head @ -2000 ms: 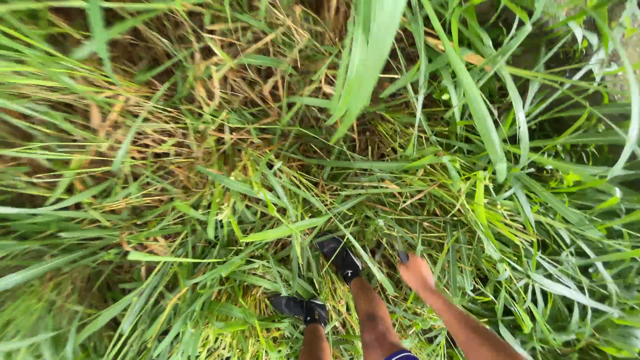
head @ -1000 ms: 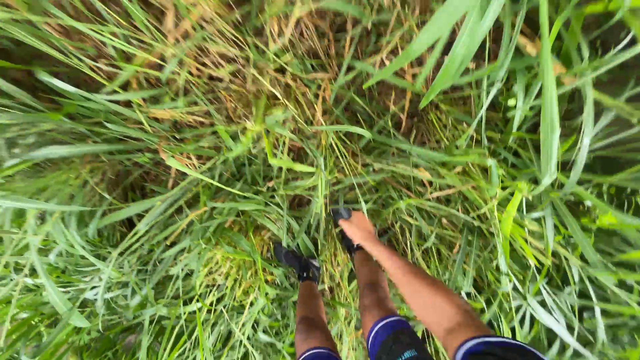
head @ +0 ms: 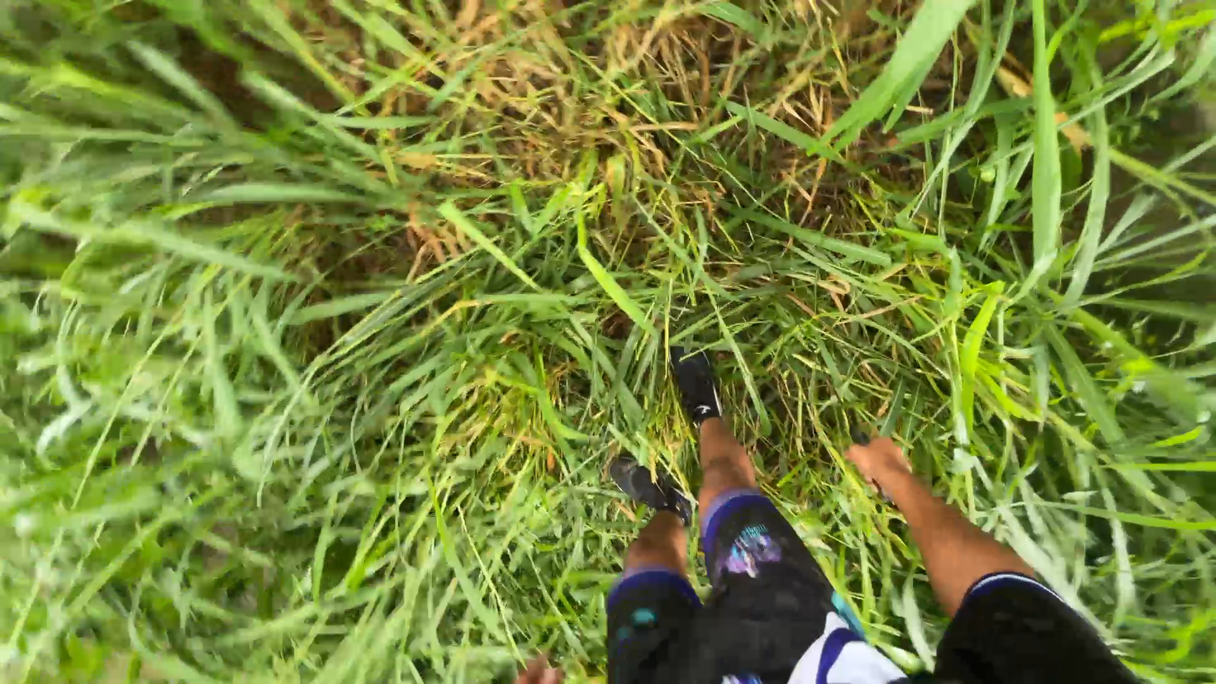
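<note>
My right hand [head: 880,464] is at the lower right, beside my legs, closed around a dark handle [head: 860,436]. Only the handle's end shows above the fist and a little below it; the rest of the tool is hidden. A small part of my left hand [head: 540,672] shows at the bottom edge, left of my shorts, and its fingers cannot be made out. Long green grass [head: 608,275] surrounds both hands.
My black shoes [head: 698,385] stand in flattened grass, one ahead of the other. Dry brown stalks [head: 617,104] lie farther ahead. Tall blades rise on the left and on the right [head: 1045,152], some close to the camera.
My right hand has moved away from my shoe, out to the right. Part of my left hand has come into view at the bottom. More of my shorts shows as the view shifts.
</note>
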